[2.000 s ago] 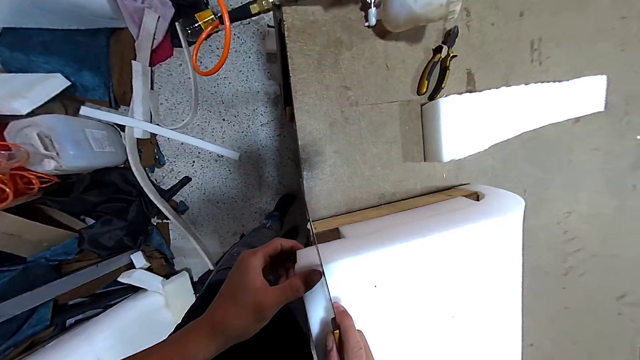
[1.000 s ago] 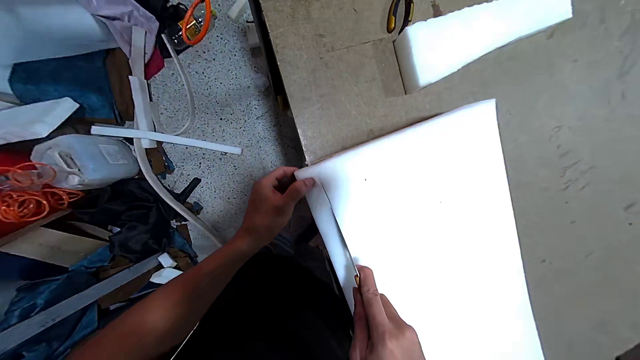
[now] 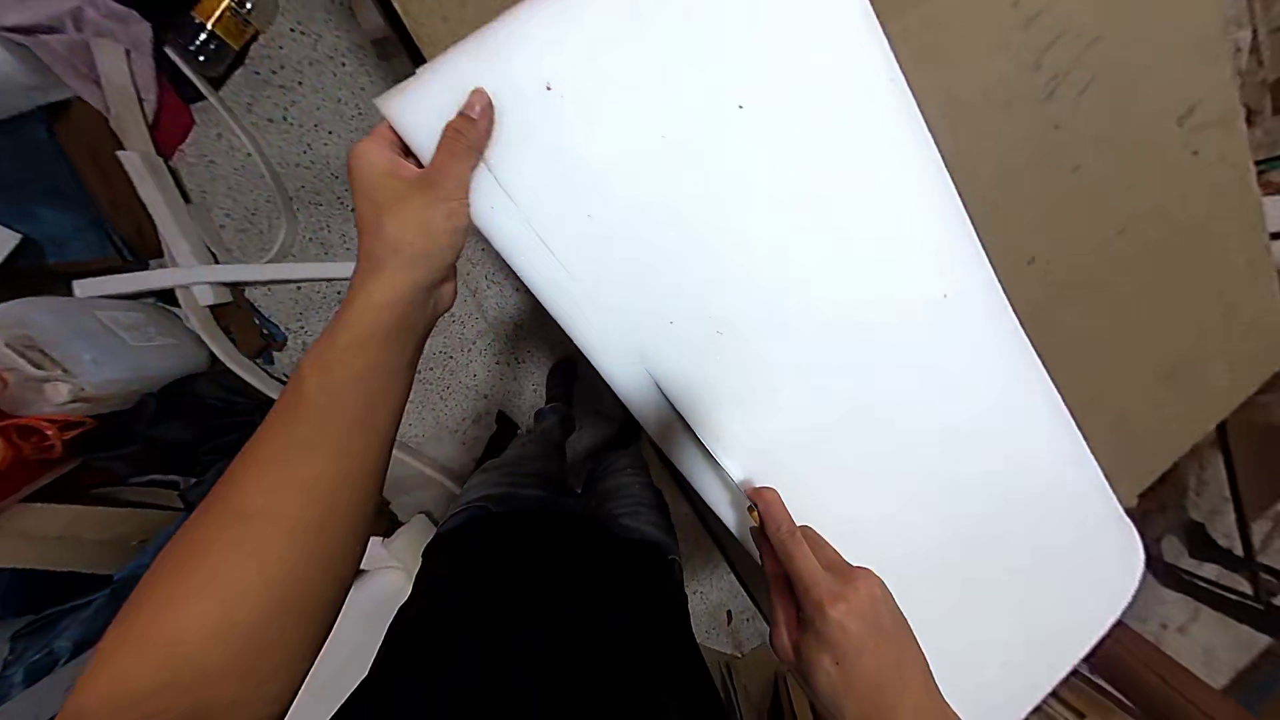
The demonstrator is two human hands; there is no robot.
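A large white foam sheet [image 3: 800, 250] lies over the near edge of the board-topped table, one of its corners rounded. My left hand [image 3: 425, 200] grips the sheet's upper left corner, thumb on top and fingers underneath. Lower down, my right hand [image 3: 820, 580] is closed around a cutting knife [image 3: 753, 513], of which only a small yellow part clearly shows. A slit in the foam runs up and left from the knife, roughly along the sheet's near edge. The blade itself is hidden or too thin to tell.
The brown tabletop [image 3: 1080, 250] extends beyond the foam. On the speckled floor at the left are a translucent plastic jug [image 3: 95, 350], white foam strips [image 3: 230, 273], orange tubing [image 3: 40, 435], dark fabric and scraps. My legs are below the table's near edge.
The foam sheet has turned on the table. My right hand with the knife has moved farther from my left hand, and the slit is longer. The view has shifted, leaving the pliers out of sight.
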